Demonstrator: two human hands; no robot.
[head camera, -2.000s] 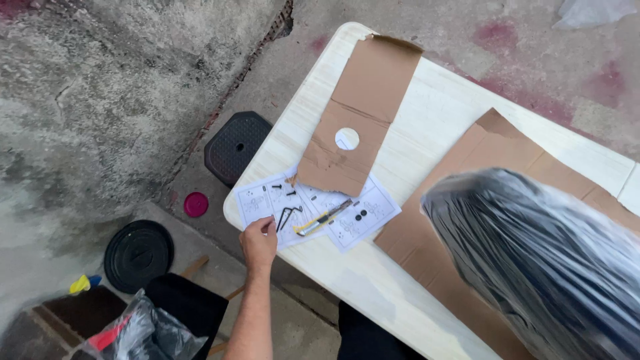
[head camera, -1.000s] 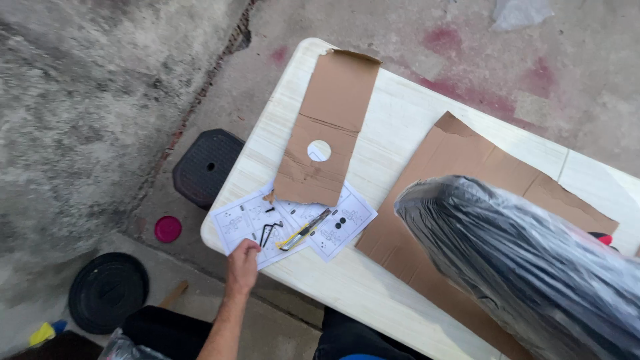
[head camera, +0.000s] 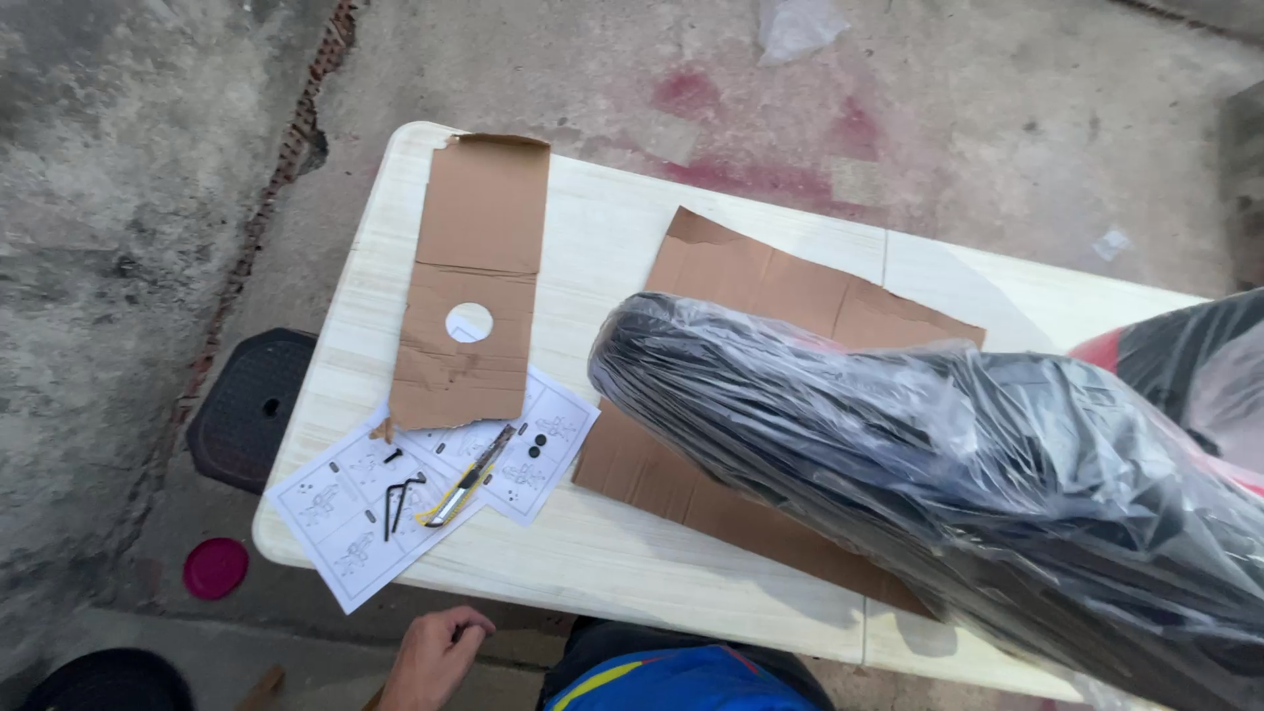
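Note:
My left hand (head camera: 444, 647) is just below the table's front edge, fingers curled; whether it holds something small cannot be seen. Above it, printed instruction sheets (head camera: 346, 573) with drawings lie on the table. On them are two black hex keys (head camera: 399, 506), a small black screw (head camera: 393, 455), two round black pieces (head camera: 536, 446) and a yellow utility knife (head camera: 468, 481). A cardboard strip (head camera: 479, 227) with a round hole partly covers the sheets. To the right, a large black padded item (head camera: 839, 425) in clear plastic rests over a cardboard sheet (head camera: 731, 262). My right hand is out of view.
The white table (head camera: 592, 553) spans the view. Left of it on the floor are a black stool (head camera: 255, 407), a magenta disc (head camera: 215, 569) and a round black object (head camera: 104, 686). Another plastic-wrapped black and red item (head camera: 1185, 365) is at right. Clear plastic (head camera: 800, 28) lies on the floor beyond.
My left hand has moved from the instruction sheets down past the table's front edge. The view has shifted to the right.

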